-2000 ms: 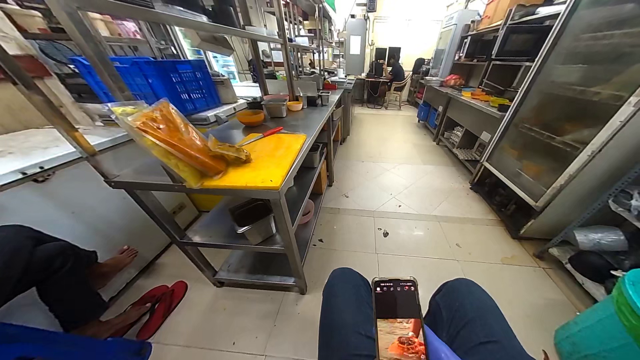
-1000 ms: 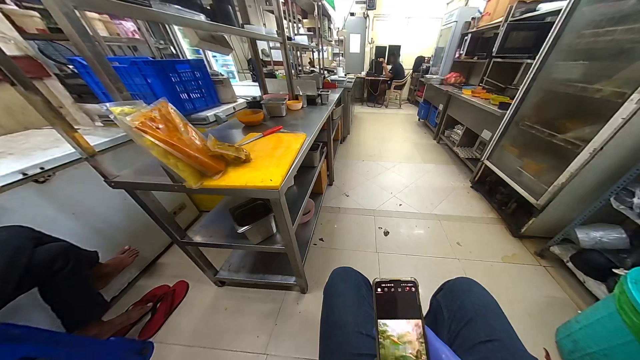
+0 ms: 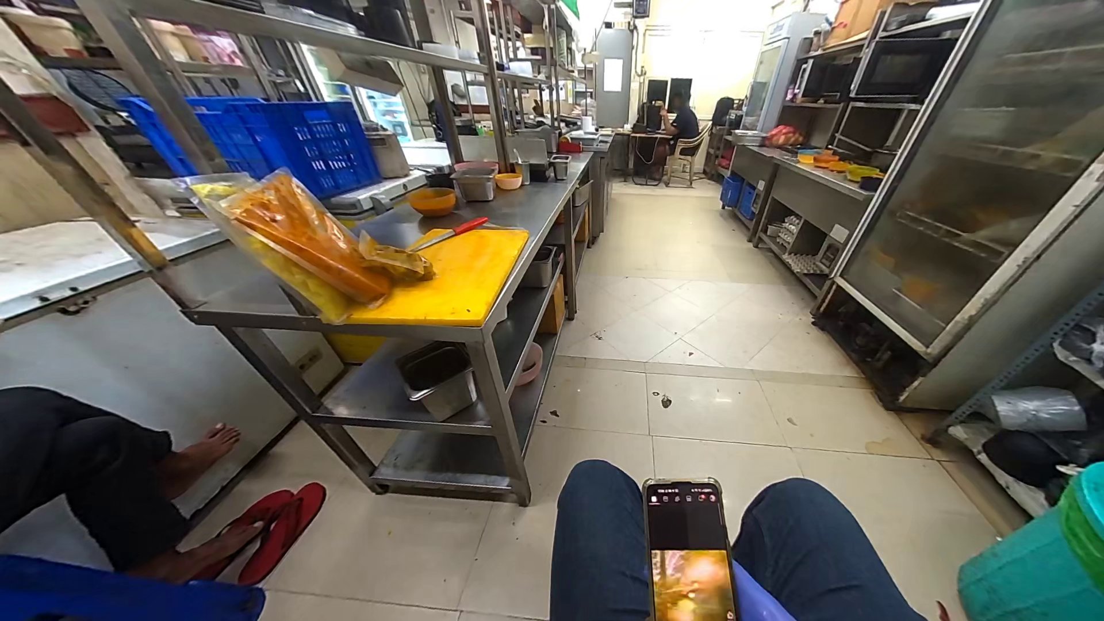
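A smartphone point(image 3: 690, 552) with a lit screen stands upright between my knees, at the bottom of the view. What holds it up is hidden below the frame edge. Neither of my hands can be made out; a small reddish tip shows at the bottom edge right of my right knee, too little to identify. Ahead on the left, a yellow cutting board point(image 3: 470, 280) lies on a steel table point(image 3: 539, 216). On it rest a red-handled knife point(image 3: 450, 234) and plastic bags of orange and yellow food point(image 3: 297, 237).
Blue crates point(image 3: 315, 147) stand behind the board. A person's legs point(image 3: 95, 474) and red flip-flops point(image 3: 280, 526) are at lower left. A glass-door refrigerator point(image 3: 931, 172) and a teal bin point(image 3: 1035, 552) stand right. Another person point(image 3: 681, 125) sits far back.
The picture on the phone's screen has changed. The knees, the phone and the things on the steel table have not plainly moved.
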